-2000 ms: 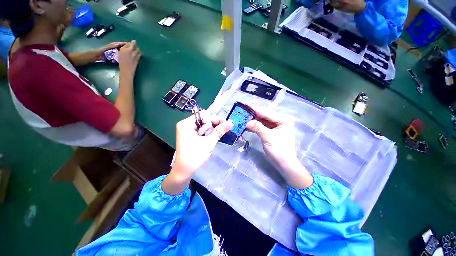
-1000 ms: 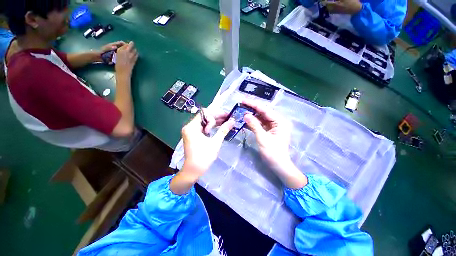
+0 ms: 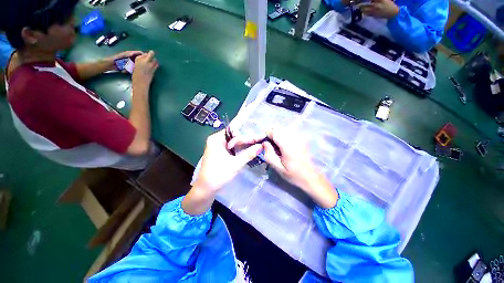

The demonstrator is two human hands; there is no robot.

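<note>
My left hand (image 3: 218, 163) and my right hand (image 3: 293, 160) meet above the white-lined tray (image 3: 359, 166). Both grip a small dark phone housing (image 3: 256, 161), mostly hidden by my fingers; only its lower edge shows. Dark tweezers (image 3: 228, 130) stick up from between my left fingers. One black phone housing (image 3: 287, 100) lies at the tray's far left corner. Board and screen units (image 3: 201, 107) lie in a small group on the green bench, left of the tray.
A metal post (image 3: 256, 44) stands behind the tray. A person in a red-sleeved shirt (image 3: 72, 116) works at left. Blue sleeves (image 3: 417, 25) show over another tray across the bench. A red-orange piece (image 3: 445, 134) and a phone unit (image 3: 384, 108) lie beyond my tray. Cardboard boxes (image 3: 110, 204) stand lower left.
My fingers have closed over the housing, which showed its blue-grey board face before and is now mostly covered. The person at left has shifted slightly.
</note>
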